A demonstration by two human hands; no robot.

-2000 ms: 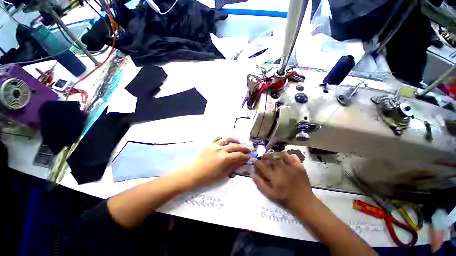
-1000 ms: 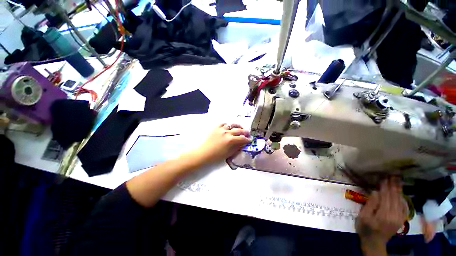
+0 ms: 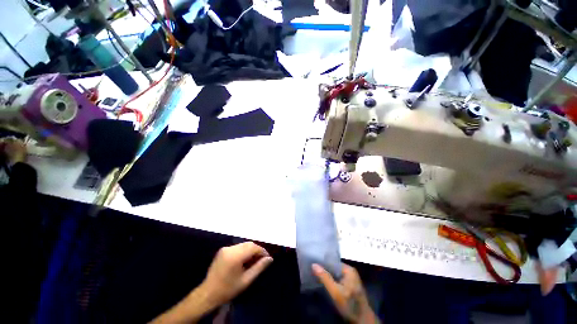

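A pale grey-blue cloth strip (image 3: 315,218) runs from beside the needle area of the cream-white sewing machine (image 3: 430,136) down over the table's front edge. My right hand (image 3: 345,291) grips its lower end, thumb on top. My left hand (image 3: 235,272) is off the front edge, left of the strip, apart from it, with fingers curled; whether it holds anything small cannot be told. The strip's upper end lies just left of the presser foot area (image 3: 330,169).
Black cut pieces (image 3: 234,126) lie at the table's left. Red-and-yellow-handled shears (image 3: 490,243) lie right of the bed. A dark flat case (image 3: 402,166) sits under the machine arm. A purple machine (image 3: 60,111) and another person's hand (image 3: 12,150) are at far left.
The strip has swung from lying leftward to pointing toward me. My right hand has left the shears and taken its end. My left hand has let go and moved down off the table.
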